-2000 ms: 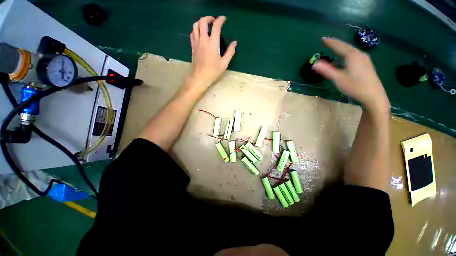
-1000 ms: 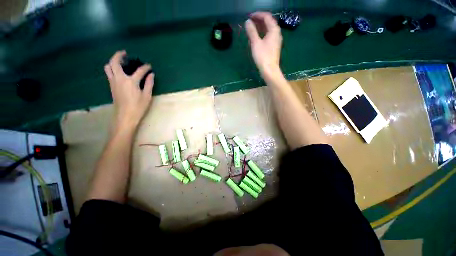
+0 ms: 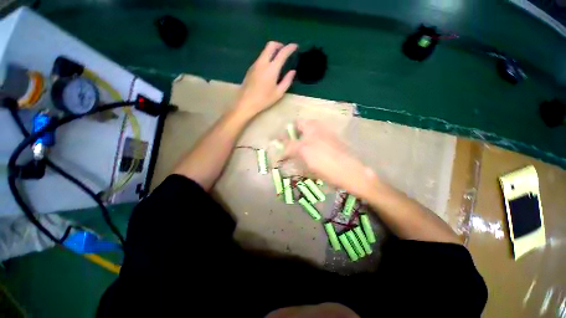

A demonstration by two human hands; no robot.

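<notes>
Several light green battery cells with thin red and dark lead wires lie on the cardboard work mat (image 3: 217, 230); one cell (image 3: 262, 161) lies at the pile's left. My right hand (image 3: 310, 149) is blurred over the pile's upper part, with a cell (image 3: 292, 131) at its fingertips; whether it grips it I cannot tell. My left hand (image 3: 268, 77) is open at the belt's near edge, fingers apart, just left of a black plastic housing (image 3: 311, 65). Another black housing (image 3: 420, 43), with a green end showing and a red wire, sits on the belt farther right.
The green conveyor belt (image 3: 366, 77) runs across the back, with a housing (image 3: 172, 31) at left, a speckled piece (image 3: 510, 69) and a dark piece (image 3: 552, 112) at right. A white machine (image 3: 43, 186) with gauge (image 3: 79, 95) and hoses stands left. A yellow-framed pad (image 3: 523, 212) lies right.
My right hand has come from over the belt down to the cells. My left hand has left the dark housing it was over. The view has swung left, and the machine shows more fully again.
</notes>
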